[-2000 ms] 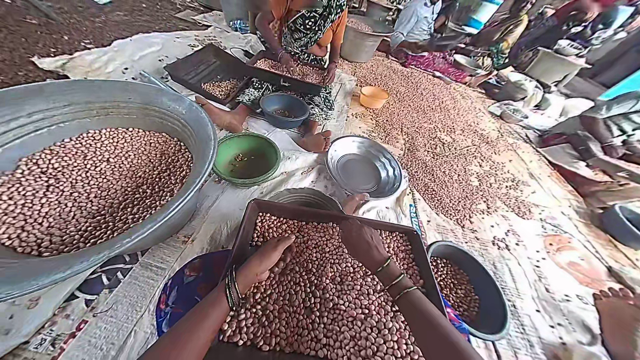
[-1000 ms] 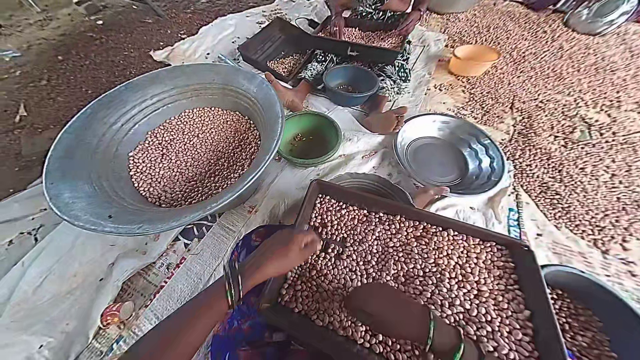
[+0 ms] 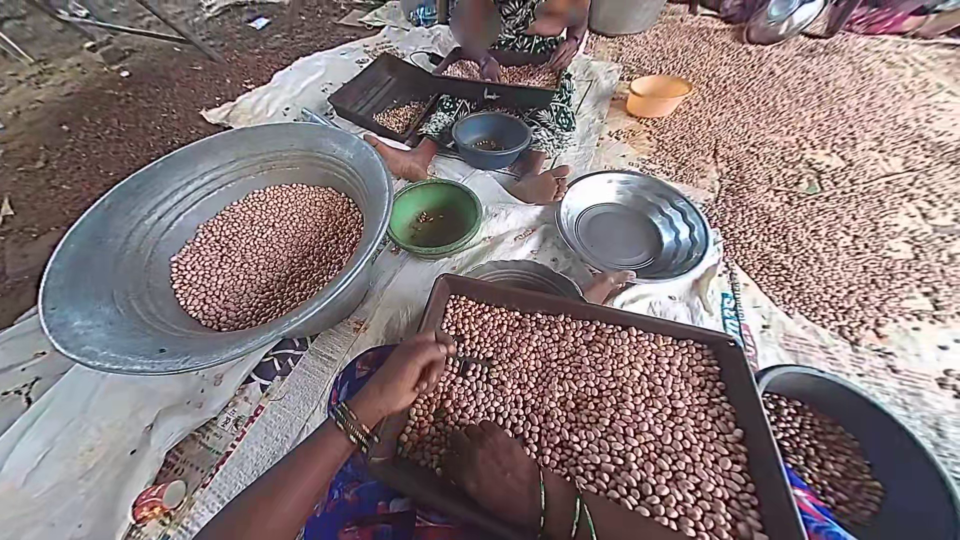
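A dark rectangular tray [image 3: 757, 420] full of reddish-brown nuts or seeds [image 3: 600, 382] lies tilted across my lap. Above its left part is my left hand [image 3: 412, 371], fingers curled; whether something small is inside them cannot be told. My right hand [image 3: 491, 457] rests low on the nuts near the tray's near left side, its fingertips partly hidden among them. Bangles circle both wrists. To the left stands a large metal basin [image 3: 112, 255] with a heap of similar nuts, and a dark tub [image 3: 919, 465] of nuts is at the right.
A green bowl [image 3: 465, 225], a shiny metal basin [image 3: 615, 180] and a partly hidden metal bowl [image 3: 525, 277] sit beyond the tray. Another person [image 3: 517, 45] works at dark trays [image 3: 375, 82], with a blue-grey bowl [image 3: 491, 157] in front. An orange bowl [image 3: 658, 97] stands beside nuts spread over the ground.
My right hand has moved from the tray's far side to its near left part. My left hand stays around the left side. The view has turned somewhat.
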